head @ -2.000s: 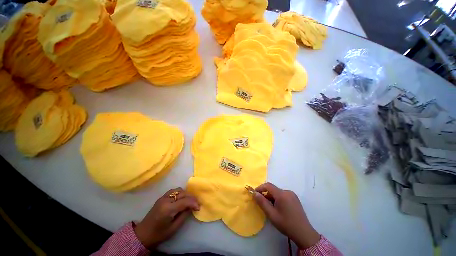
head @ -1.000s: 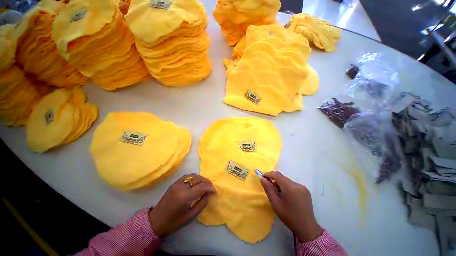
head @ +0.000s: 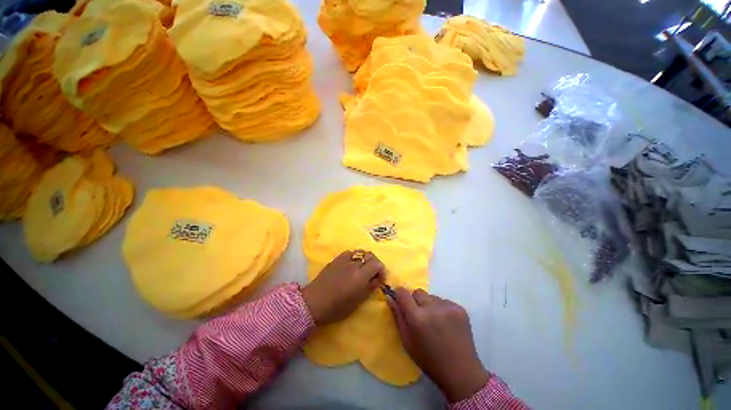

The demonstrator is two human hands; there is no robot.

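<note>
A yellow fabric panel point(head: 361, 340) lies flat in front of me, overlapping another yellow panel point(head: 333, 220) whose sewn label point(head: 382, 231) shows above my hands. My left hand point(head: 347, 286) is over the near panel, its fingertips pinched close to the tool's tip and covering where that panel's label was; whether it pinches a thread is too small to tell. My right hand point(head: 437, 336) holds small thread snips point(head: 389, 291), tip pointing up and left, meeting the left fingertips. Only the metal tip of the snips shows.
A low pile of labelled panels point(head: 200, 260) lies to the left, a smaller one point(head: 72, 212) beyond it. Tall yellow stacks point(head: 248, 76) stand at the back left. Overlapping panels point(head: 409, 112) lie ahead. Clear bags with dark contents point(head: 573, 172) and grey strips point(head: 681, 240) lie right.
My left hand has moved from the panel's left edge up and right onto its middle, covering the near label. The snips have come against the left fingertips. The view has shifted slightly.
</note>
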